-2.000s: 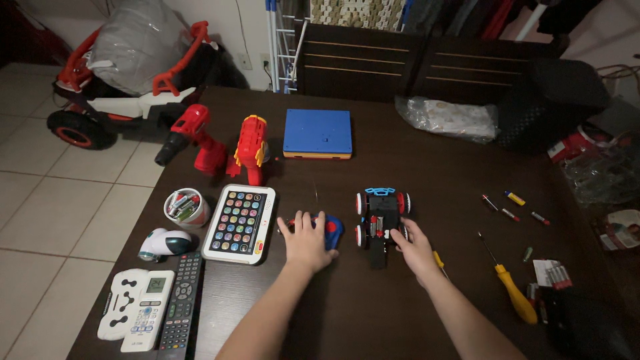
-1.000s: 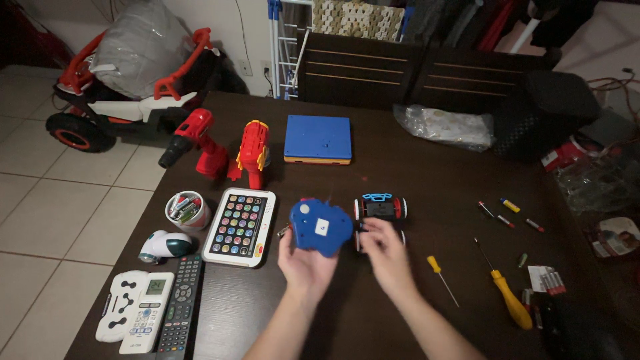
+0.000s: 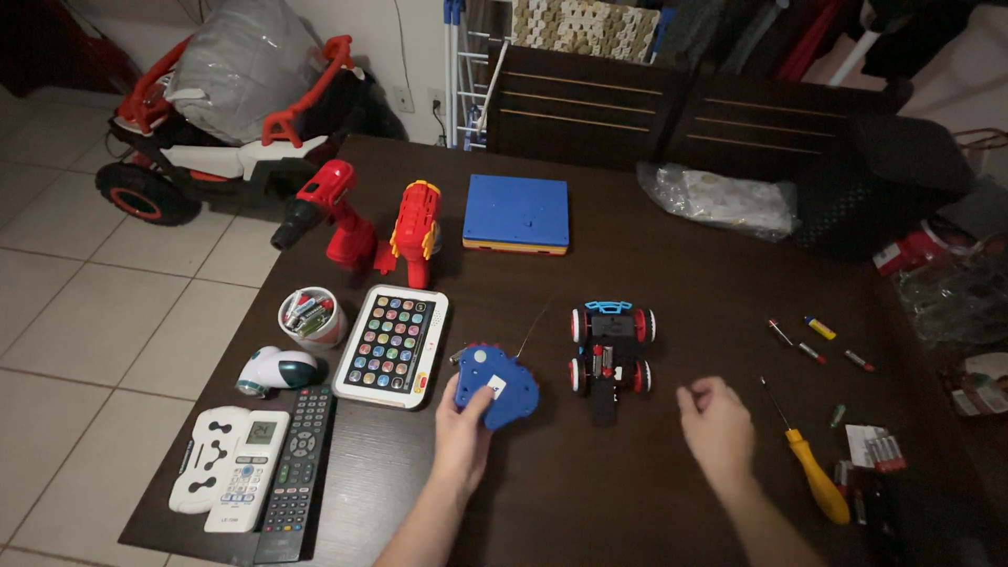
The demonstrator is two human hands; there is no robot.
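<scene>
My left hand [image 3: 465, 429] holds a blue toy remote control [image 3: 498, 386] by its lower left side, thumb on the face with a white label; a thin wire rises from its top. To the right, an upside-down toy car [image 3: 610, 354] lies on the dark table, its battery bay uncovered with batteries [image 3: 603, 360] inside. My right hand [image 3: 717, 425] is right of the car, fingers curled; whether it grips anything is hidden. Farther right lie a yellow-handled screwdriver [image 3: 815, 472] and several loose batteries [image 3: 811, 353].
Left of the remote are a toy tablet [image 3: 392, 346], a cup of batteries [image 3: 313, 316], a white-and-green device [image 3: 277, 372] and remote controls [image 3: 295, 472]. Behind stand a red toy drill [image 3: 339, 213], another red toy [image 3: 416, 228], a blue case [image 3: 516, 211] and a plastic-wrapped packet [image 3: 720, 198].
First on the table under my left hand, the blue remote is now held up. My right hand has moved right, away from the car. The small yellow screwdriver seen a second ago no longer shows.
</scene>
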